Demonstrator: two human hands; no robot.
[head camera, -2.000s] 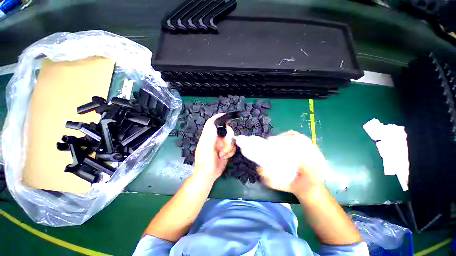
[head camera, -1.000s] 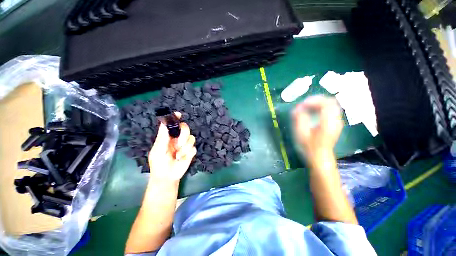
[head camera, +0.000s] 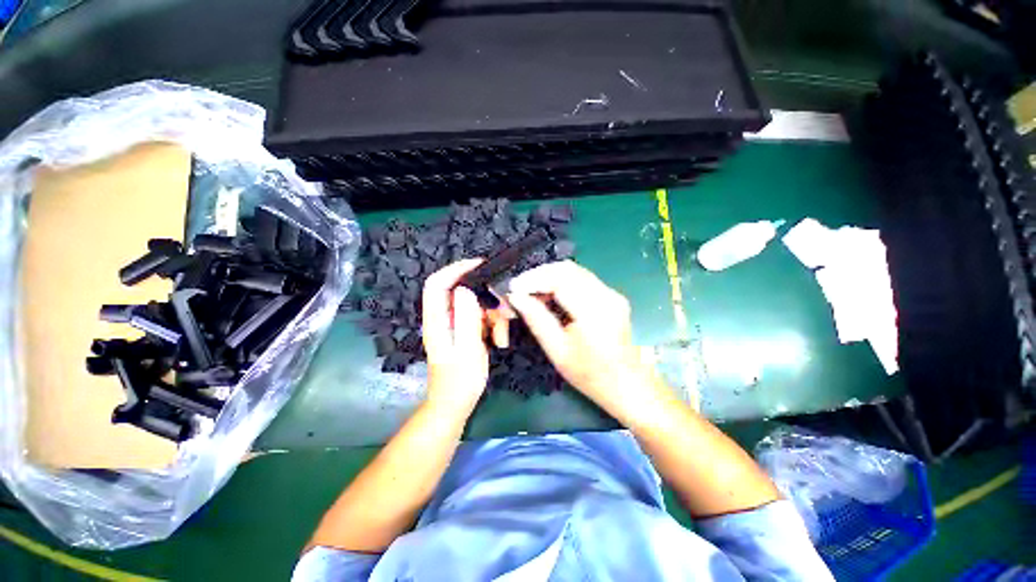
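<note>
My left hand (head camera: 454, 335) holds a black plastic housing (head camera: 500, 264) by its near end, above the heap of dark-grey pads (head camera: 420, 256). My right hand (head camera: 579, 324) is at the same end of the housing, thumb and fingertips pinched close to it. Whether a pad is between those fingertips cannot be told. The white squeeze bottle (head camera: 736, 246) lies on its side on the bench, right of the yellow line, its thin tip pointing right.
An open clear bag (head camera: 80, 506) with loose black housings (head camera: 193, 324) and cardboard (head camera: 91, 296) is at left. Stacked black trays (head camera: 545, 85) stand beyond the heap, finished rows on top. White tissue (head camera: 854, 284), a tall black stack (head camera: 949, 262) and a blue basket (head camera: 875, 534) are at right.
The squeeze bottle, in my right hand two seconds ago, now lies on the bench. My right hand has moved left from beside the tissue to the housing. The view has shifted.
</note>
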